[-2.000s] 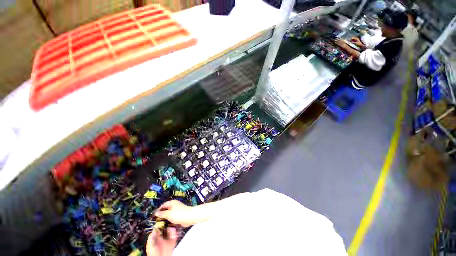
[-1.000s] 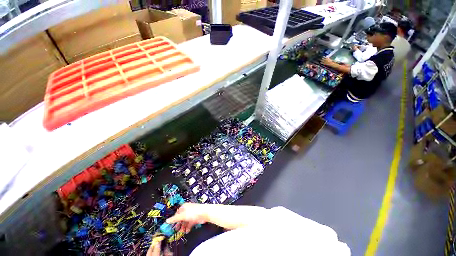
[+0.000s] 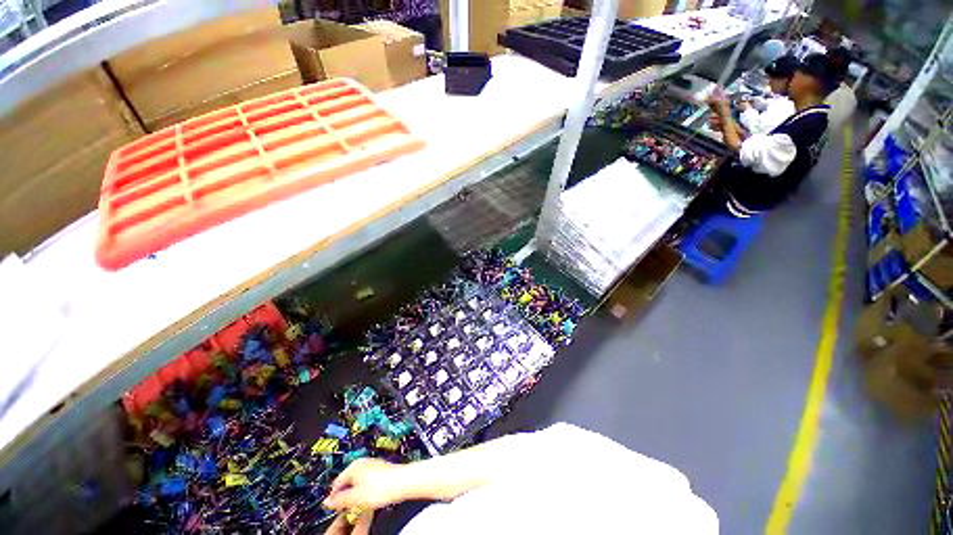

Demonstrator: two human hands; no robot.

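My right hand (image 3: 366,486) is low in the picture, with its fingers bent together over the front of the main heap. My left hand (image 3: 350,525) is just below it, mostly cut off by the bottom edge. A small yellow piece (image 3: 354,513) shows between the two hands; its shape is too small to tell. The heap of coloured clips with thin wire-like handles (image 3: 235,470) lies left of my hands. The blister tray (image 3: 460,366) lies beyond my right forearm, with pale squares in its cells and coloured pieces along its far edges.
A red-orange bin (image 3: 199,361) with coloured pieces is behind the heap. Stacked blister trays (image 3: 617,214) stand beyond a white post (image 3: 570,136). The upper shelf holds an orange divided tray (image 3: 251,162) and cartons (image 3: 199,52). A person (image 3: 784,146) works further along beside a blue stool (image 3: 711,248).
My right hand has moved down and slightly left, closer to my left hand. The teal piece seen at its fingers a second ago no longer shows there. The person further along has raised a hand.
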